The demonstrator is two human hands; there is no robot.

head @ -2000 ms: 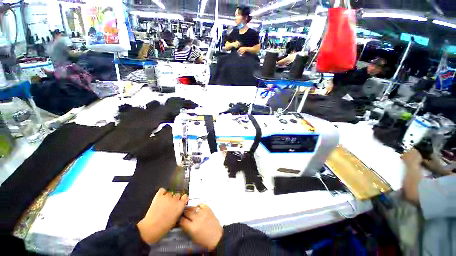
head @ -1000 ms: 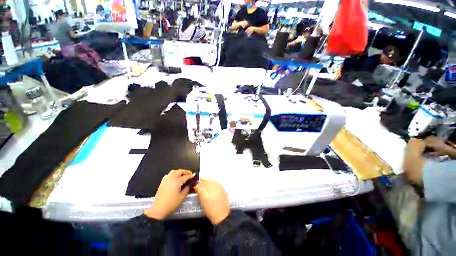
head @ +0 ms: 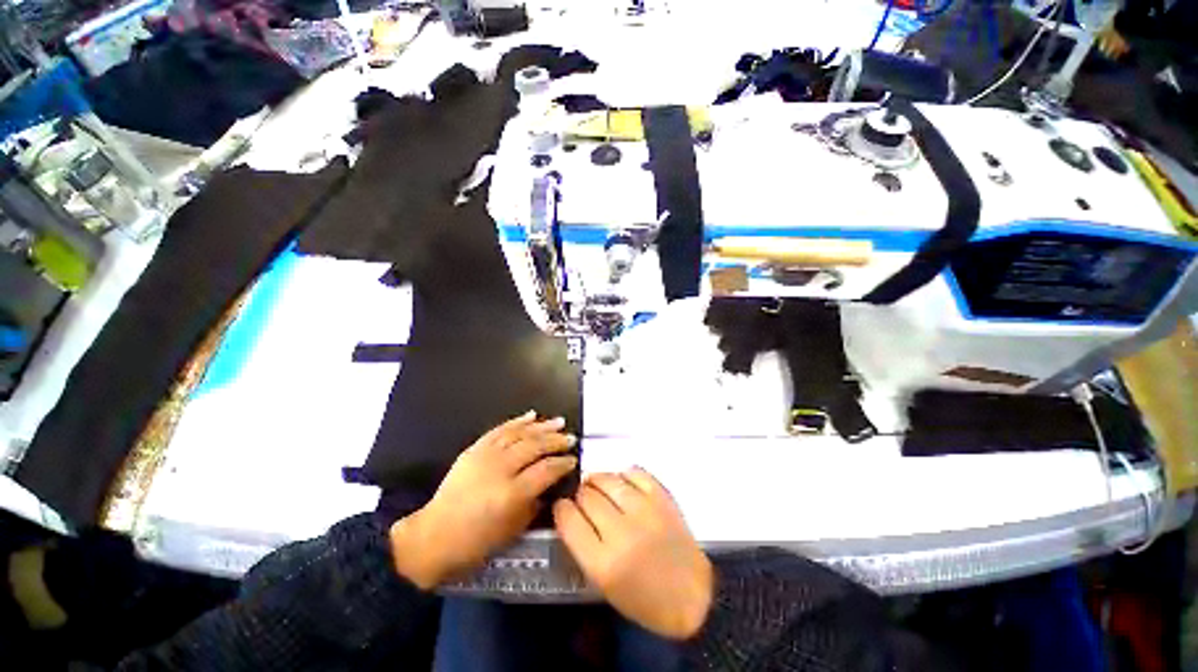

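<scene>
A black fabric panel (head: 460,341) lies flat left of the needle line, its right edge running up to the presser foot (head: 573,328). Two narrow black tabs stick out from its left side. My left hand (head: 489,496) lies on the panel's lower right part, fingertips at the edge. My right hand (head: 636,545) is beside it, fingers curled at the panel's lower right corner by the table's front edge. The fingertips hide the cloth pinched between them. The white lockstitch machine (head: 788,197) stands behind and to the right.
A long waiting panel (head: 171,315) lies at left beside a blue strip (head: 247,322). Short black straps with a metal buckle (head: 808,420) lie under the machine arm. Folded black strips (head: 1005,423) lie at right by a white cord. A ruler tape (head: 315,562) runs along the front edge.
The view has tilted down and come closer to the machine. The panel's lower edge now sits at the table's front. My left hand has flattened onto the panel; my right hand stays at its edge.
</scene>
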